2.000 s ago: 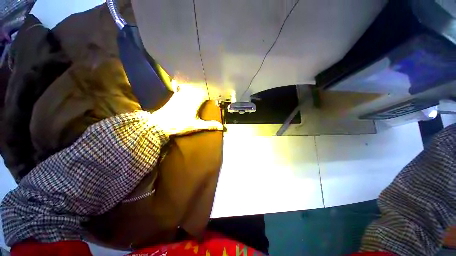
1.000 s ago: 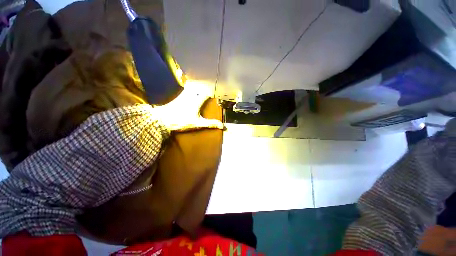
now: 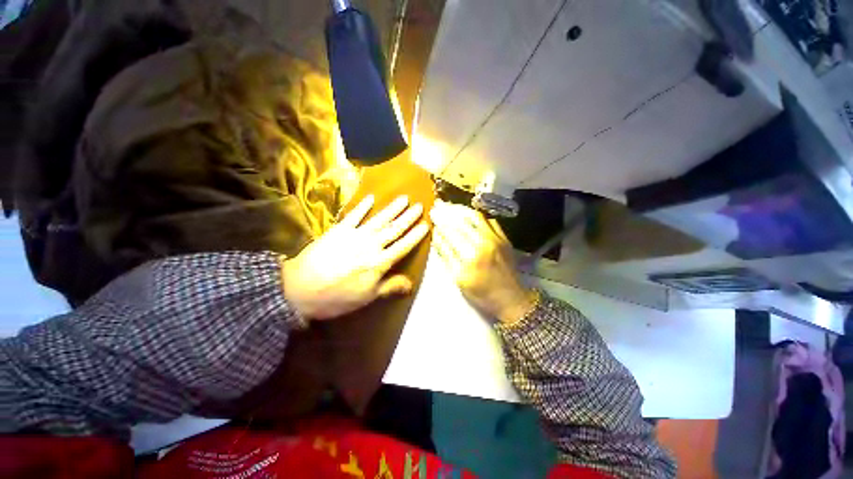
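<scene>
The brown garment (image 3: 360,346) lies left of the needle area, its smooth edge strip golden under the lamp and running to the presser foot (image 3: 449,191). My left hand (image 3: 351,262) lies flat on the strip, palm down, fingers spread, just below the lamp. My right hand (image 3: 477,262) is at the strip's right edge, its fingertips just below the foot; glare hides whether they pinch the cloth. The needle cannot be made out clearly. A short shiny metal fitting (image 3: 496,204) is right of the foot.
The black lamp head (image 3: 363,94) hangs above my left hand. The white machine head (image 3: 552,103) fills the upper right. A heap of garment cloth (image 3: 196,150) lies at upper left. The white table (image 3: 655,355) and a pink item (image 3: 804,412) show at right.
My right hand has come in from the right to the strip's edge. My left hand has moved from beside the needle down onto the cloth, flattened and spread. The view has turned, showing more at right.
</scene>
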